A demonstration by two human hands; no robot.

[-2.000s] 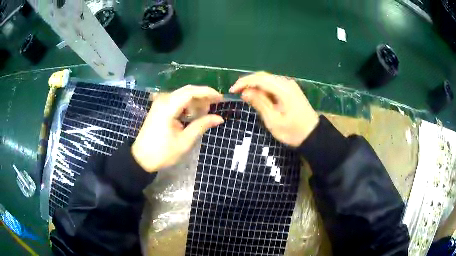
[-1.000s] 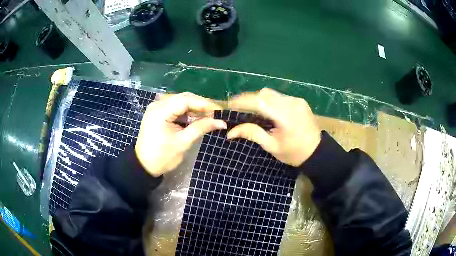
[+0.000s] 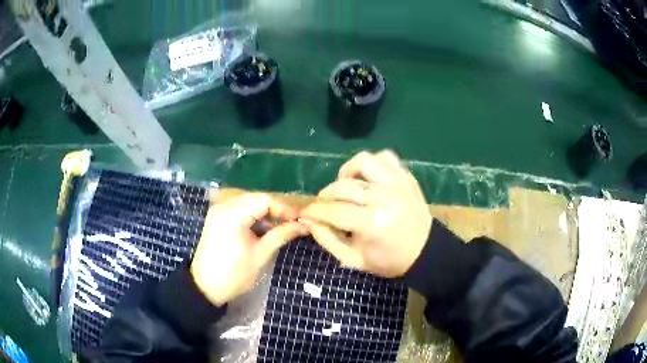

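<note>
A black pad sheet (image 3: 333, 312) with a pale grid lies on film-covered cardboard (image 3: 465, 225) in front of me. My left hand (image 3: 245, 244) and my right hand (image 3: 369, 216) meet at the sheet's top edge, thumbs and fingertips pinched close together. The left fingers are closed at the sheet's top left corner. The right hand's fingers are curled with the fingertips against the left ones. Whatever is between the fingertips is hidden or too small to tell. Two black cylindrical housings stand upright on the green belt beyond the hands, one right of centre (image 3: 355, 106) and one left (image 3: 255, 96).
A clear bag with a white label (image 3: 195, 57) lies behind the left housing. A pale metal upright (image 3: 106, 92) stands at the upper left. Wrapped spare sheets (image 3: 135, 248) and a hammer-like tool (image 3: 76, 163) lie left. A white spotted sheet (image 3: 603, 276) lies right. Another housing (image 3: 592, 149) stands right.
The view has tilted up. The housings have shifted right along the belt and the labelled bag shows more fully. My right hand has moved in so its fingertips meet the left ones.
</note>
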